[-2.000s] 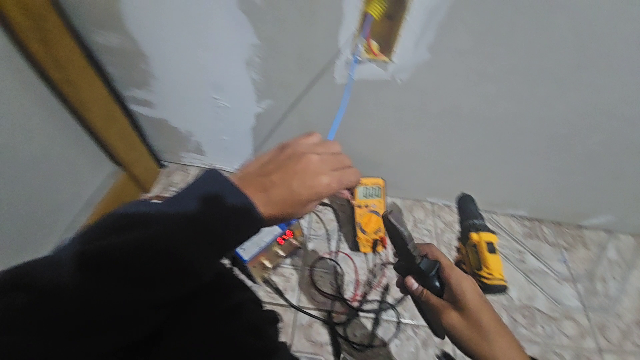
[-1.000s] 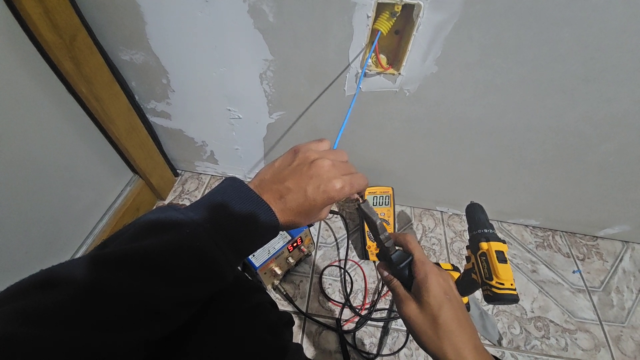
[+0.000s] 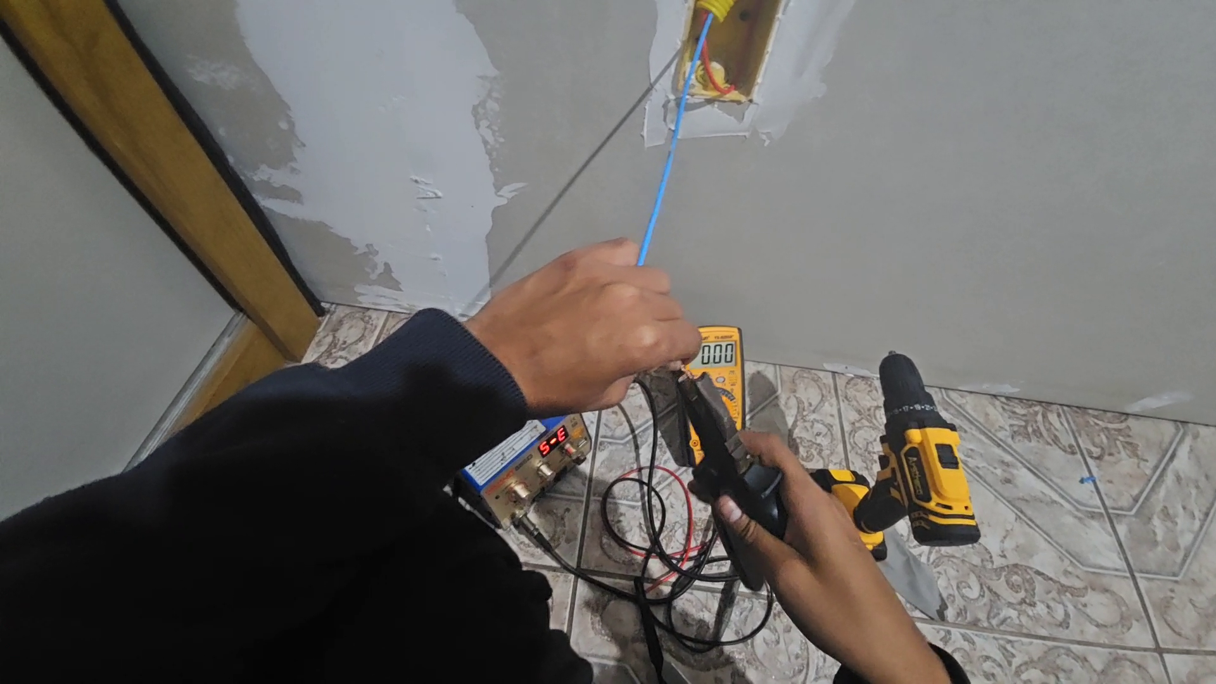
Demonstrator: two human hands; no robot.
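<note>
My left hand (image 3: 598,323) grips the lower end of a blue insulated wire (image 3: 666,171) that runs down from a yellow wall box (image 3: 746,52). A bit of bare copper shows just past my fingertips. My right hand (image 3: 807,551) is closed around a dark-handled hand tool (image 3: 727,475), probably pliers, whose tip is at the copper end; whether its jaws bite the wire cannot be told. Behind the tool, a yellow digital multimeter (image 3: 722,361) is partly hidden, its display lit.
A bench device with a red display (image 3: 541,465) stands on the tiled floor at lower left. Black and red test leads (image 3: 655,560) lie coiled beside it. On the right is a yellow and black cordless drill (image 3: 926,475). A wooden door frame (image 3: 180,180) edges the left.
The tool in my right hand has come up to the wire end at my left fingertips, from apart two seconds ago. My left hand keeps its grip on the blue wire.
</note>
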